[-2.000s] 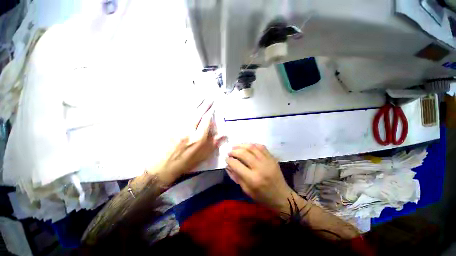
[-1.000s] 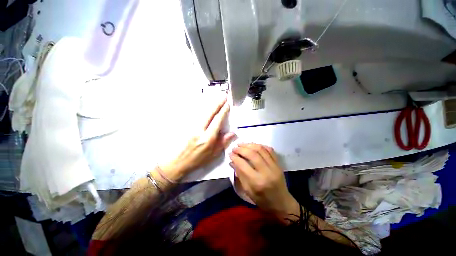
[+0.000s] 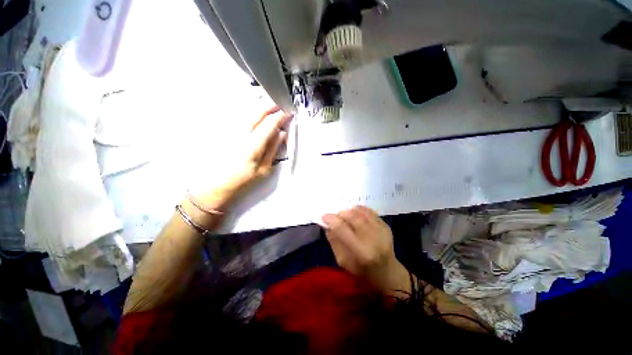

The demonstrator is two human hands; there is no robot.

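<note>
A narrow pale fabric piece (image 3: 294, 147) runs from the presser foot (image 3: 298, 90) towards the front of the machine table; glare washes out its outline. My left hand (image 3: 260, 152) lies over the work left of the needle, fingers bent, fingertips against the piece just below the foot. My right hand (image 3: 362, 239) is at the table's front edge, fingers closed together, with a small pale tip showing at the thumb and forefinger. Whether that tip belongs to the same piece cannot be told. The white-grey sewing machine (image 3: 443, 24) spans the top.
A stack of pale cut pieces (image 3: 66, 159) lies at left, below a lilac case (image 3: 102, 35). A dark phone-like rectangle (image 3: 426, 75) lies under the machine arm. Red-handled scissors (image 3: 568, 152) and a tan-framed object (image 3: 624, 133) are at right. Crumpled pale pieces (image 3: 520, 249) heap below the edge.
My right hand has moved away from my left, towards the front edge. My left hand's fingers are more bent near the foot. The whole view has also shifted.
</note>
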